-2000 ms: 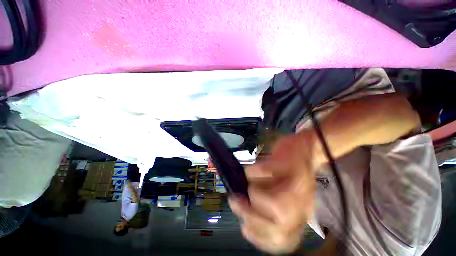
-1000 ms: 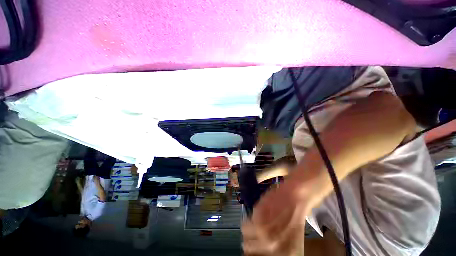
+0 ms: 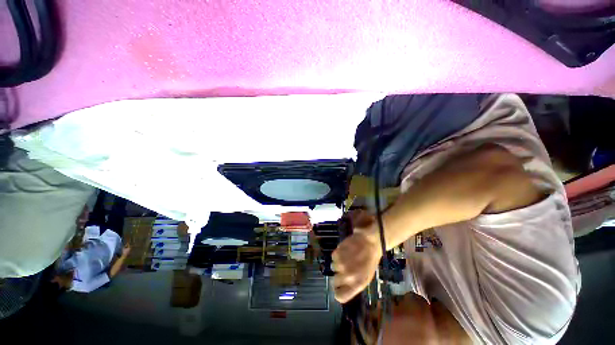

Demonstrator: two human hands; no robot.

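Observation:
The picture is upside down. Neither of my hands is in view. Nearest me is a pink surface (image 3: pixel 270 47). A black part with a curved opening (image 3: pixel 563 34) lies on it at the picture's top right, cut off by the edge. Black loops (image 3: pixel 30 47) lie at the top left, also cut off. Beyond, a black square frame (image 3: pixel 243 176) with a pale oval opening lies on a white sheet (image 3: pixel 202 128). The only near hand (image 3: pixel 354 266) belongs to another person, whose torso and collar show. It is beside a thin black cord (image 3: pixel 379 215); its grip is unclear.
The other person in a beige shirt (image 3: pixel 519 269) fills the right side. A grey-green cloth shape (image 3: pixel 40 209) is at the left edge. Behind are a red-pink block (image 3: pixel 295 221), another black item (image 3: pixel 226 229), stacked cartons (image 3: pixel 168 242) and a distant person in white (image 3: pixel 94 259).
The other person's hand, with a dark stick-like tool, has moved away from the frame; the tool is no longer clear. The cord has shifted left. The distant person has moved left.

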